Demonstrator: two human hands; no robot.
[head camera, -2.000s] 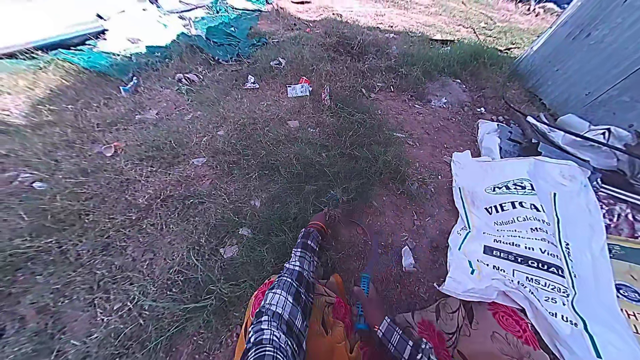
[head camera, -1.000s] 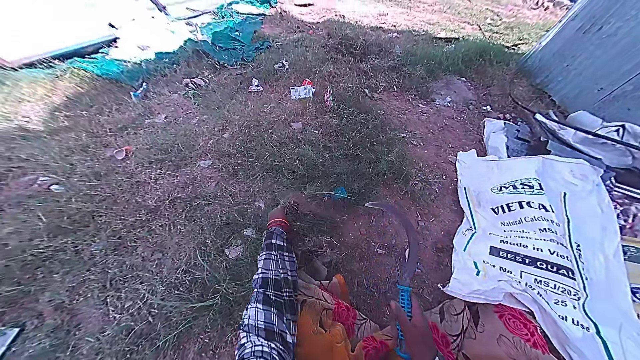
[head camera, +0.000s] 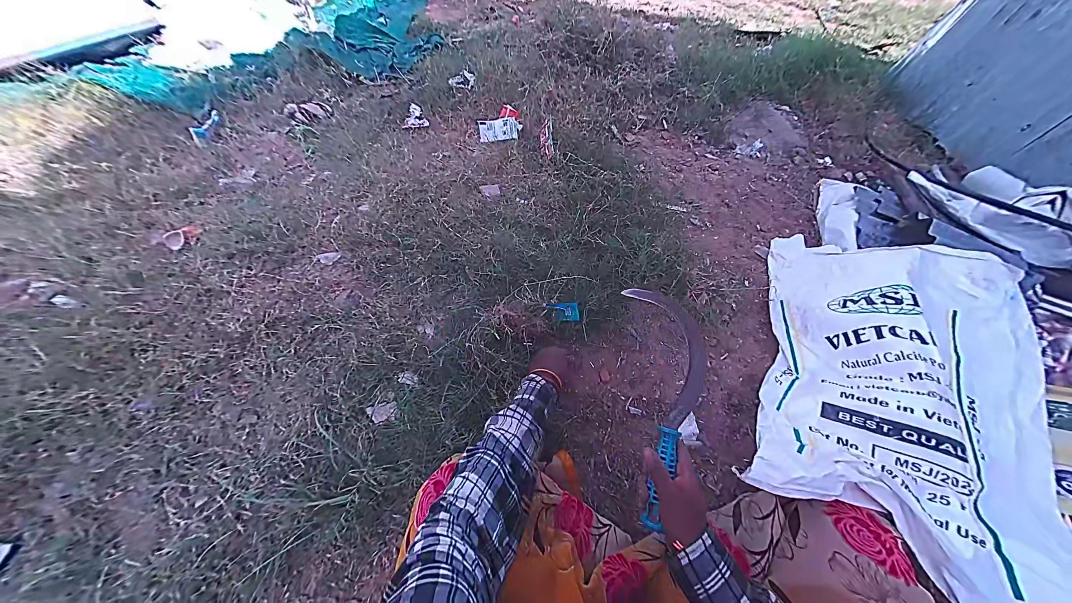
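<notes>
My right hand (head camera: 680, 496) is closed around the blue handle of a sickle (head camera: 692, 356), whose curved blade points up and to the left over bare soil. My left hand (head camera: 550, 365) reaches down to the edge of the grass (head camera: 502, 331), left of the blade. Its fingers are hard to make out against the dark ground, and whether they grip any grass cannot be told. A small blue packet (head camera: 565, 311) lies just above the left hand, in front of the sickle's tip.
A white woven sack (head camera: 888, 352) with print lies at my right, by crumpled plastic sheeting (head camera: 997, 201) and a grey metal sheet (head camera: 997, 84). Paper litter (head camera: 500, 129) is scattered over the grass. Green netting (head camera: 368, 38) lies at the back left. Floral cloth covers my lap.
The left hand has moved right from where it was one second ago. The right hand keeps the sickle, whose blade shows plainly now and one second ago but not two seconds ago.
</notes>
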